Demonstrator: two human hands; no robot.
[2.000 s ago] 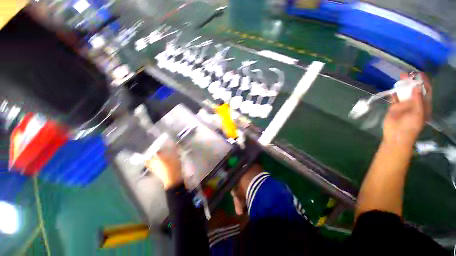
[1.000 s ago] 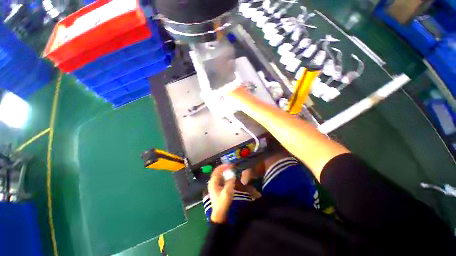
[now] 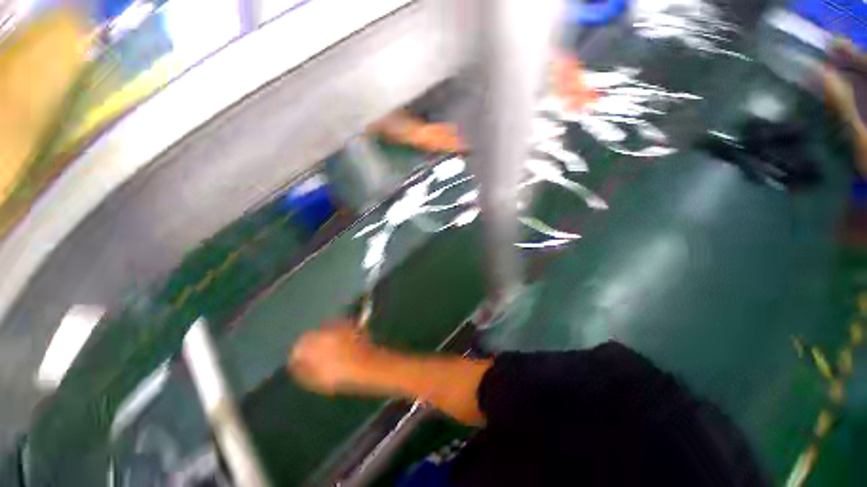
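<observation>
The frame is strongly blurred. My right hand (image 3: pixel 328 360) is over the green conveyor belt left of centre, closed like a fist. A thin white cable (image 3: pixel 366 306) runs up from it towards a white piece (image 3: pixel 375 249) at the near end of a loose pile. The pile of white corded units (image 3: pixel 561 157) spreads over the belt towards the upper right. What lies inside my fingers is hidden. My left hand is out of the picture.
A pale upright post (image 3: pixel 499 143) stands beyond my hand, in front of the pile. A white divider strip (image 3: pixel 223 409) lies at lower left. Other people's hands (image 3: pixel 418 131) reach in at the far side. A dark heap (image 3: pixel 765 152) is at upper right.
The view has swung right, from the press to the belt with the loose pile. My right hand has left the press plate and is over the belt. My left hand has left the picture.
</observation>
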